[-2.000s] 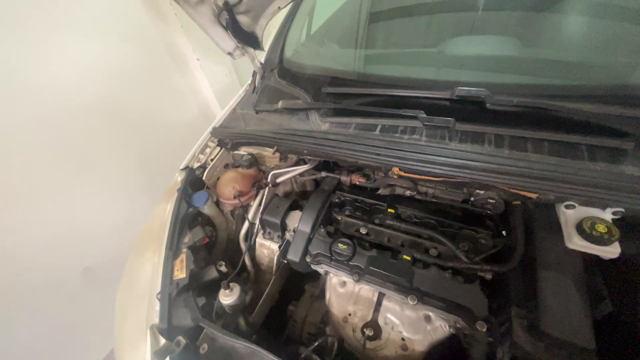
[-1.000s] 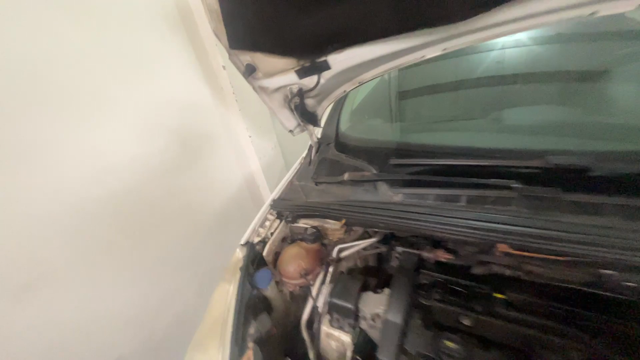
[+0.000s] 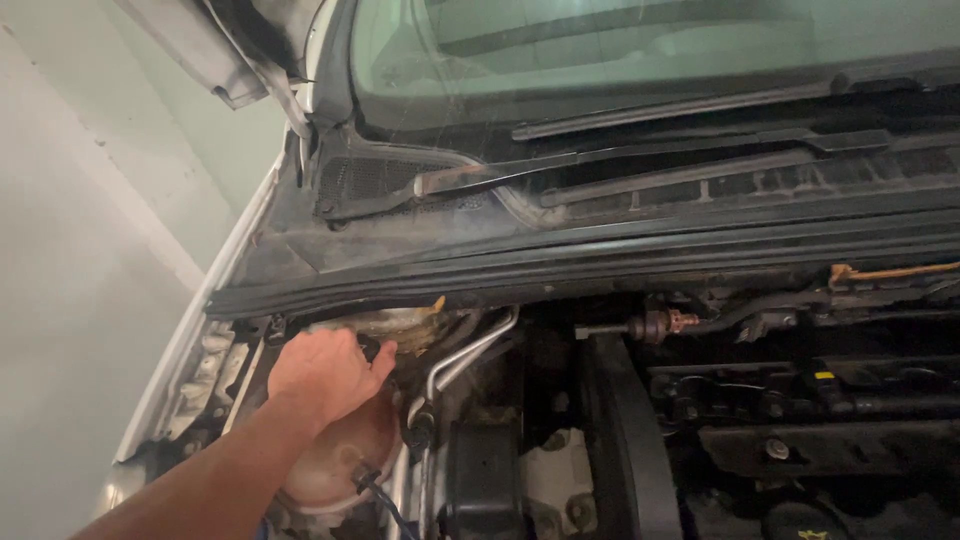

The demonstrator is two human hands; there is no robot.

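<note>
My left hand (image 3: 330,375) reaches in from the lower left, over the top of a rounded, pinkish coolant expansion tank (image 3: 337,465). Its fingers curl around the tank's black cap (image 3: 367,346), most of which they hide; a dark bit shows beside the thumb. A thin black hose (image 3: 386,506) joins a fitting on the tank's side. Bare metal pipes (image 3: 472,349) run just right of the tank. My right hand is not in view.
The engine (image 3: 780,450) fills the lower right, with a black curved cover (image 3: 626,435) on its near side. Behind lie the cowl seal (image 3: 600,247), wiper arms (image 3: 675,150) and windshield (image 3: 600,67). The raised hood's corner (image 3: 240,82) hangs at upper left, near a pale wall (image 3: 75,300).
My left hand has come into view and now grips the tank's cap; neither earlier frame shows a hand. The view has shifted closer to the tank.
</note>
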